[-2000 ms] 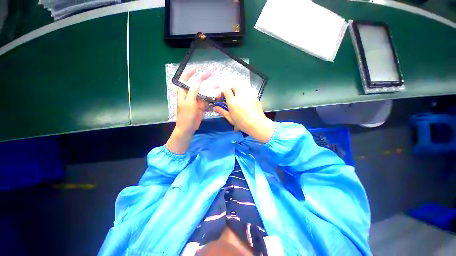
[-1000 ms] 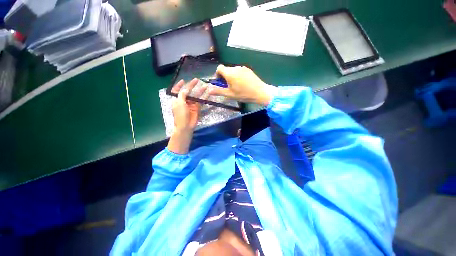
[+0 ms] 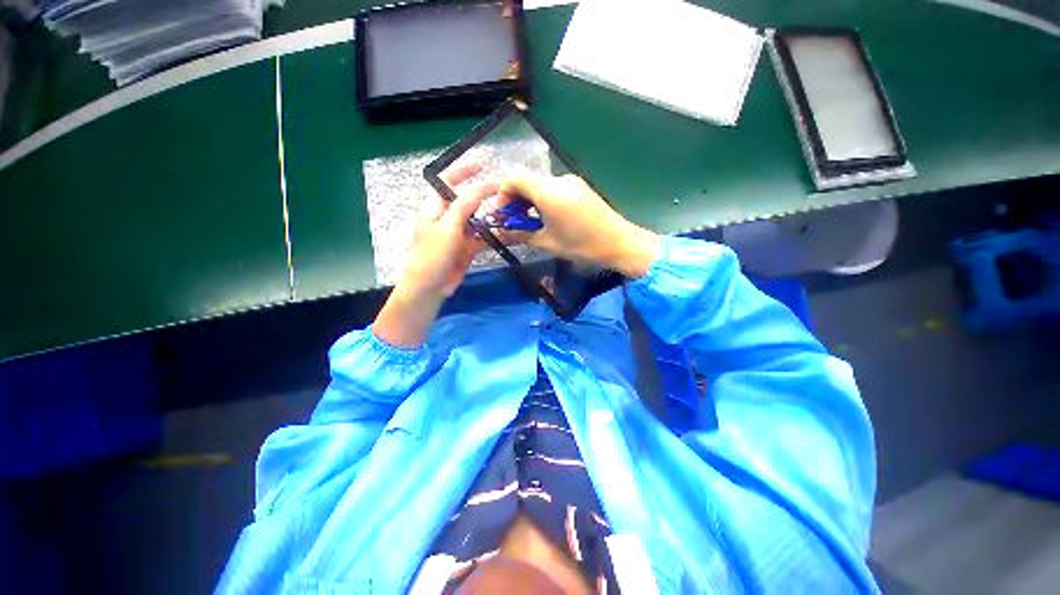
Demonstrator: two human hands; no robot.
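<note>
A clear touch panel with a black border (image 3: 558, 149) is held tilted above the bench's near edge, one corner towards my lap. My left hand (image 3: 448, 238) grips its left edge, with fingers showing through the glass. My right hand (image 3: 570, 219) holds a small dark blue tool (image 3: 517, 216) at the panel's near left edge, close to my left fingers. The tool's tip is hidden. A whitish, silvery textured sheet (image 3: 393, 209) lies on the bench, partly under the panel and my left hand.
A stack of black-edged panels (image 3: 442, 56) stands behind the work spot. White interleaf sheets (image 3: 660, 56) lie right of it, then a stack of set-aside panels (image 3: 846, 105). A larger sheet pile (image 3: 174, 33) is far left. A blue crate (image 3: 677, 384) is below the bench.
The panel has turned, and its near corner now reaches past the bench edge. My right hand with the tool has moved down to the near left edge. The camera view has shifted.
</note>
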